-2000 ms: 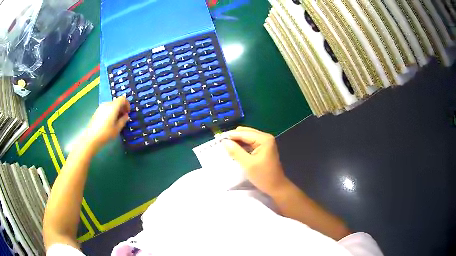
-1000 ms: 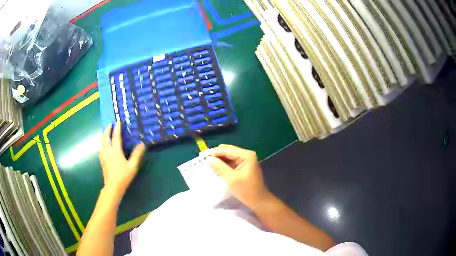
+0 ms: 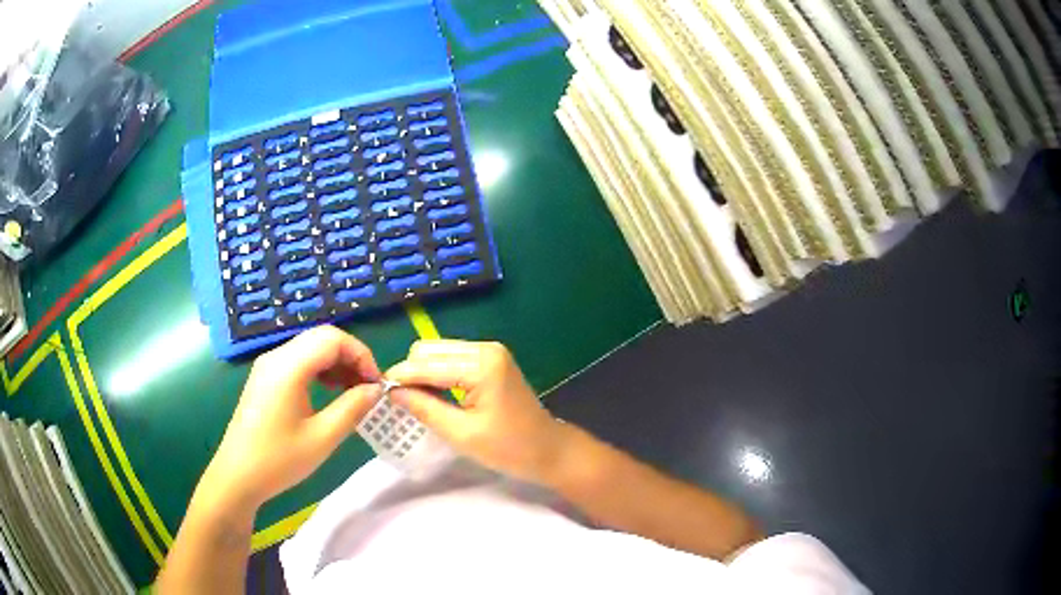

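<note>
The label sheet [image 3: 396,430], white with a grid of small grey squares, is held up in front of my body. My right hand [image 3: 471,401] pinches its top edge between thumb and fingers. My left hand [image 3: 305,407] meets it there, thumb and finger pinched at the sheet's top corner; whether a label is between them is hidden. Beyond the hands the black foam tray [image 3: 370,305] holds rows of small blue parts [image 3: 340,238]. Small white squares show along the leftmost column. A white header label [image 3: 326,117] is at the tray's top edge. The blue cover [image 3: 326,52] lies open behind it.
Tall leaning stacks of pale layered boards [image 3: 803,140] stand at the right. Another stack [image 3: 58,511] is at the lower left. A clear plastic bag with dark contents [image 3: 87,140] lies at the upper left. The green bench [image 3: 559,244] has yellow, red and blue tape lines.
My left hand has left the tray's lower left edge and come to the label sheet at my right hand. The sheet is tilted so its grid shows. The tray appears further left in view.
</note>
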